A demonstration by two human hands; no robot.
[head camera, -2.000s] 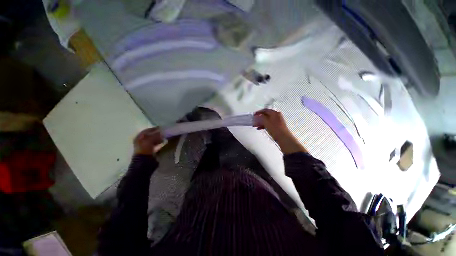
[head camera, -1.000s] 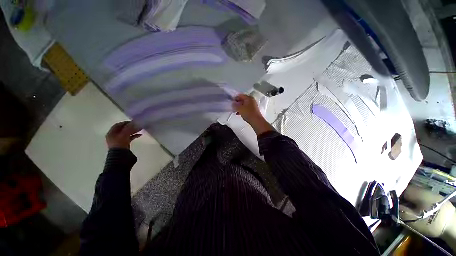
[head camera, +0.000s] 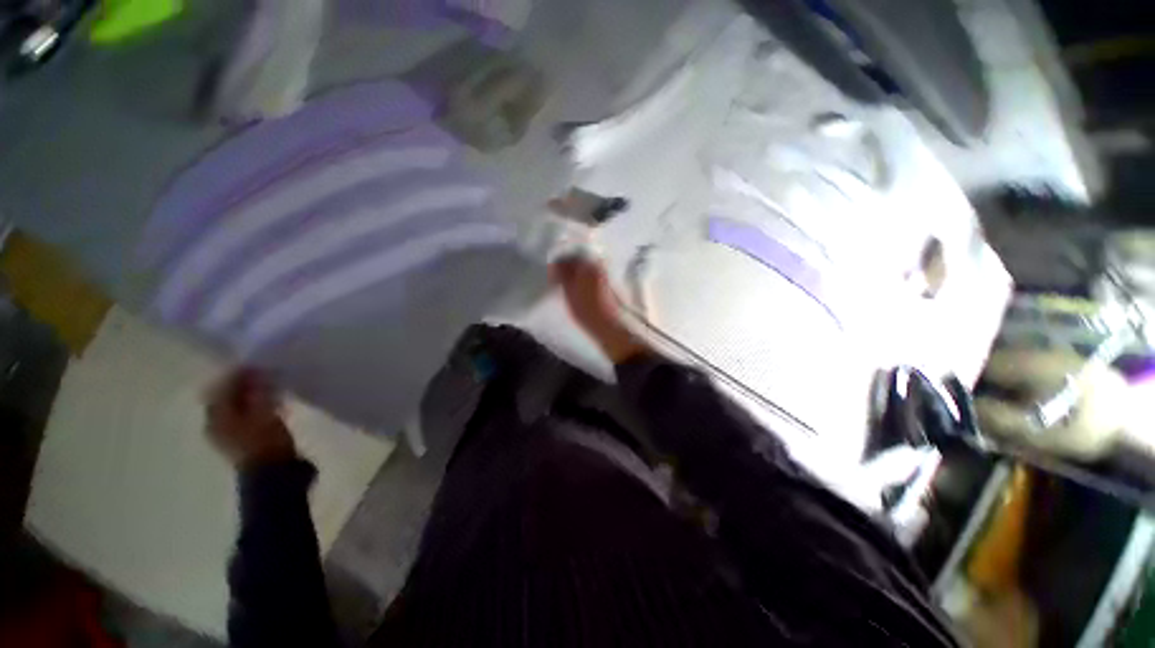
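Curved lilac strips with white bands [head camera: 342, 260] lie fanned side by side on the grey table at left. My left hand [head camera: 250, 415] is blurred, just below the strips' left ends, over the pale board. My right hand [head camera: 589, 304] is blurred, right of the strips' right ends, at the white pressing table's near-left edge. Whether either hand's fingers hold anything cannot be told. A single lilac strip [head camera: 770, 257] lies on the white pressing cloth [head camera: 690, 317]. The dark iron [head camera: 922, 411] stands at the cloth's lower right.
A grey-brown lump [head camera: 497, 101] lies beyond the strips. Small dark cylinders [head camera: 605, 206] lie above my right hand. Pale curved scraps [head camera: 646, 120] are at the cloth's far side. A pale board [head camera: 139, 468] and a yellow-brown piece [head camera: 53, 285] are at left.
The strip that was between my hands now lies with the others on the grey table. My hands are off it. The camera view has shifted right.
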